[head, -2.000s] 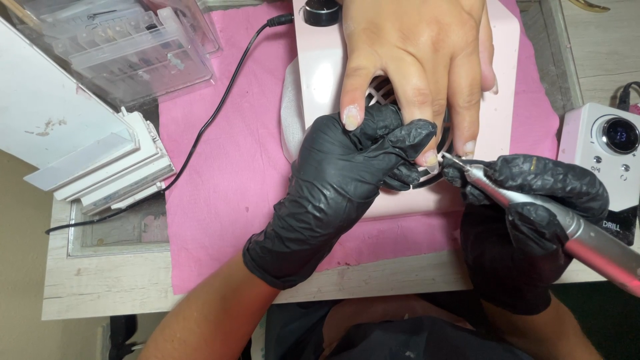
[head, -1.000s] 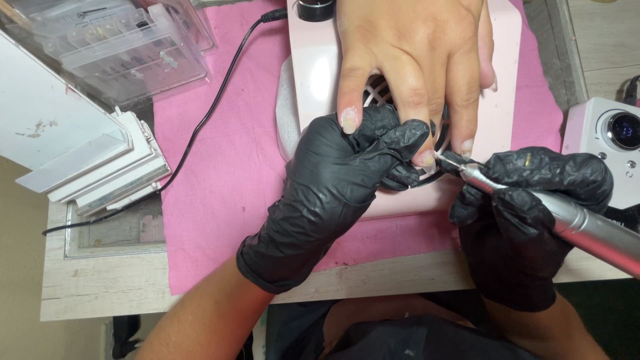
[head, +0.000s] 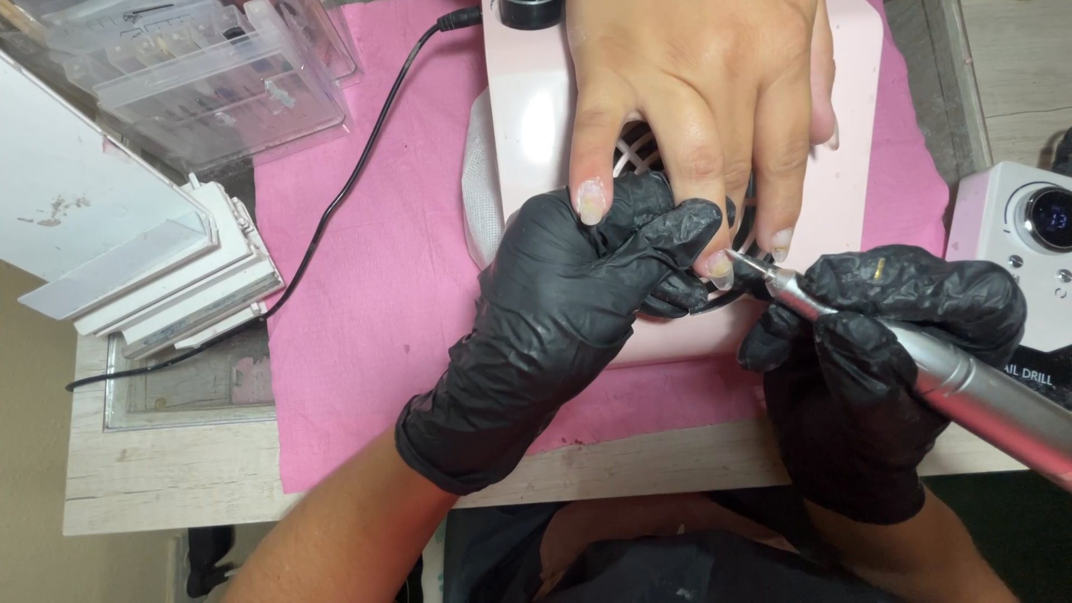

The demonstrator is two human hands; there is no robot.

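Note:
My left hand (head: 578, 293), in a black glove, grips a finger of another person's hand (head: 695, 75) near its tip. That hand lies palm down, fingers spread, over a pale pink nail dust collector (head: 536, 109) with a round fan grille. In my right hand (head: 879, 335), also gloved in black, is a silver nail drill handpiece (head: 963, 377), held like a pen. Its thin bit meets the side of the gripped finger's nail (head: 719, 265); whether it touches cannot be told. The nails in view look rough and partly yellowish.
A pink cloth (head: 352, 352) lies under the collector. At the right stands a nail drill control unit (head: 997, 218) with a dial. Clear plastic cases (head: 226, 92) of drill bits and white boxes (head: 176, 285) sit at the left, beside a black cable (head: 331, 201).
The bit has shifted slightly around the tip of the gripped finger, from its end toward the side of the nail. Both hands keep their holds.

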